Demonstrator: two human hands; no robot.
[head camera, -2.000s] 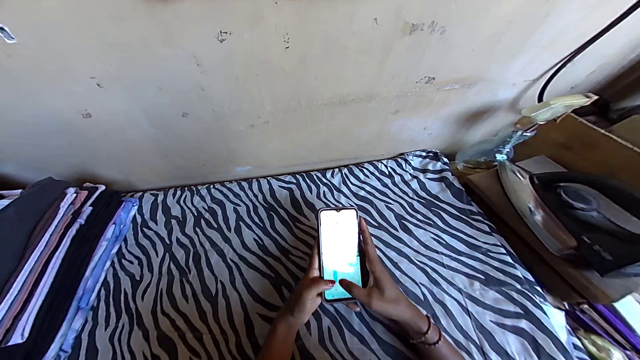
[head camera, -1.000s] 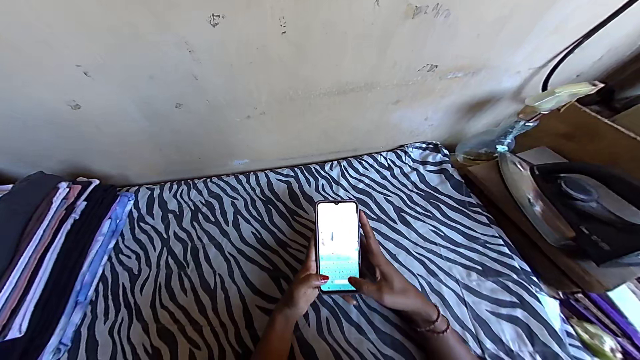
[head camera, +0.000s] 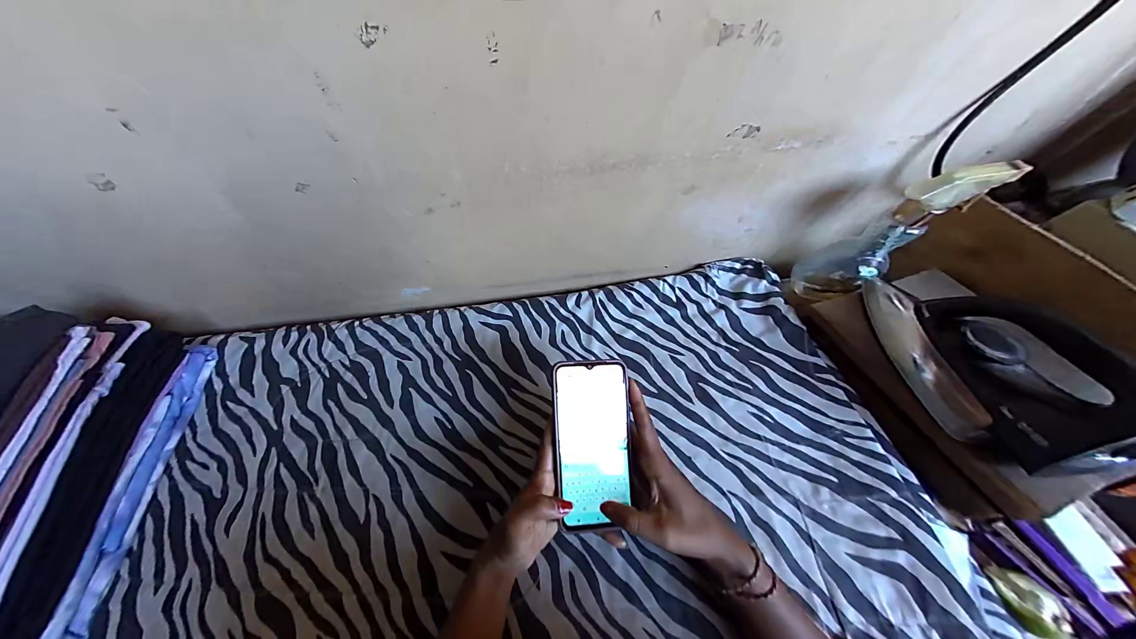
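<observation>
A smartphone (head camera: 592, 435) with a lit, mostly white screen is held upright above a zebra-striped cloth (head camera: 373, 444). What looks like an on-screen keyboard shows at the screen's lower end. My left hand (head camera: 531, 524) grips the phone's left side, its red-nailed thumb at the lower left of the screen. On the right side, my right hand (head camera: 670, 506) holds the phone too, with the thumb over the lower right of the screen and beaded bracelets at the wrist. The fingers behind the phone are mostly hidden.
Folded clothes (head camera: 98, 461) are stacked at the left edge. At the right, an electric iron (head camera: 1003, 382) stands beside a clear spray bottle (head camera: 839, 266) and a cardboard box (head camera: 1047, 257). A black cable (head camera: 1012, 84) hangs against the wall (head camera: 532, 160). Purple items (head camera: 1056, 568) lie at the lower right.
Both hands keep hold of the phone. The keyboard area now fills the lower screen, where a different picture showed two seconds ago. The right thumb has shifted slightly.
</observation>
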